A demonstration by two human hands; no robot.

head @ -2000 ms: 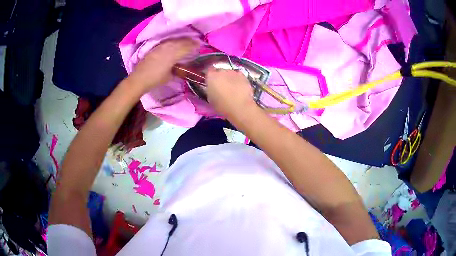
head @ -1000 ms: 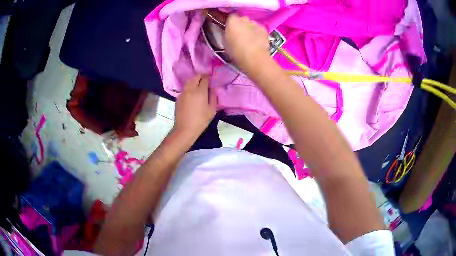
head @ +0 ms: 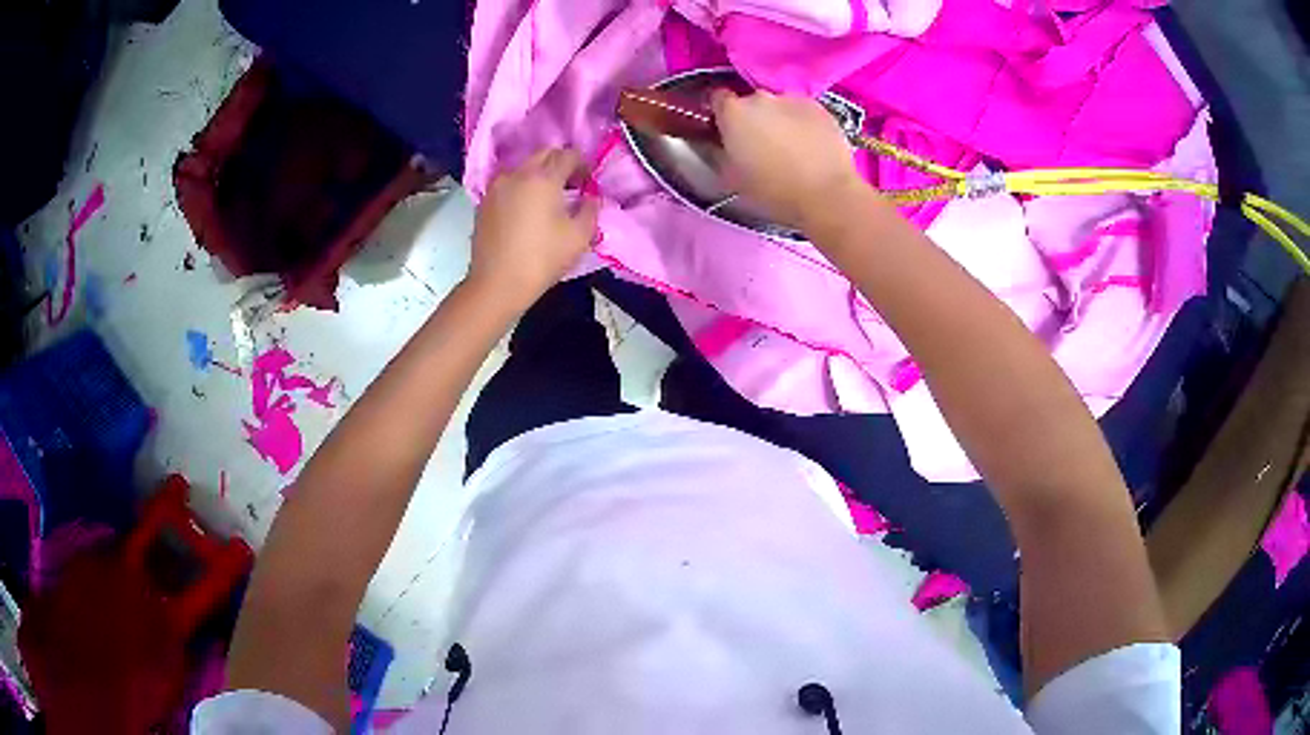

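Observation:
A pink garment piece (head: 747, 295), bright pink with pale pink areas, lies bunched on the dark table. A silver pointed iron (head: 690, 170) rests on its pale part, tip towards the left. My right hand (head: 783, 155) is closed around the iron's red-brown handle (head: 668, 112). My left hand (head: 535, 218) is on the garment's near left edge, left of the iron, with the fingertips on the cloth; the cloth there seems pinched. The iron's soleplate is hidden. Yellow hose lines (head: 1106, 183) run from the back of the iron to the right.
The dark navy table cover (head: 338, 58) shows at the upper left. A brown rounded board (head: 1236, 460) stands at the right. Dark red cloth (head: 295, 180), pink scraps (head: 273, 417), a blue basket (head: 79, 409) and a red object (head: 122, 618) are below at the left.
The view has shifted. My left hand has moved from beside the iron's tip to the garment's near edge. The iron, still held by my right hand, has changed place on the cloth.

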